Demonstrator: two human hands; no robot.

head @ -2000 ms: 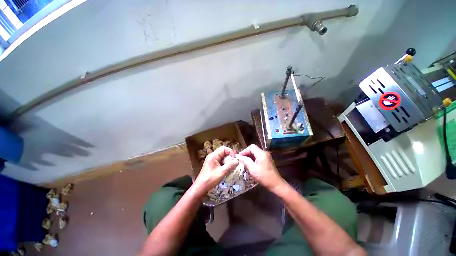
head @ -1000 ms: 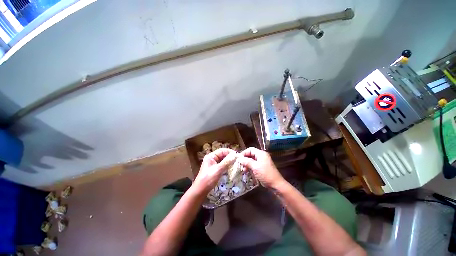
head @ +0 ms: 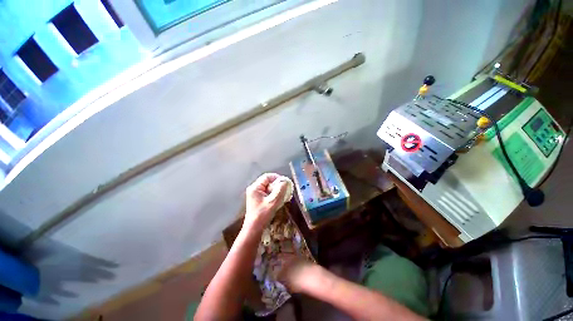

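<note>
My left hand (head: 267,193) is raised above the back of the parts box and closed around a small cream bundle (head: 287,190), which shows at its right side. My right hand (head: 293,273) is blurred and low over the loose pale pieces (head: 272,288) in the near part of the box. Its fingers are not clear, and I cannot tell whether it holds anything. The brown box (head: 235,233) is partly hidden by my left forearm. More cream clumps (head: 283,232) lie in its far part.
A blue-sided fixture with dark upright rods (head: 320,188) stands right of the box on a low brown stand. A large cream and green machine (head: 465,199) is further right. A pipe (head: 207,133) runs along the wall. Blue crate parts (head: 17,271) show at the left edge.
My hands have parted: the left has risen with the bundle, the right has dropped to the loose pieces. The view has tilted up and right, showing more window and machine.
</note>
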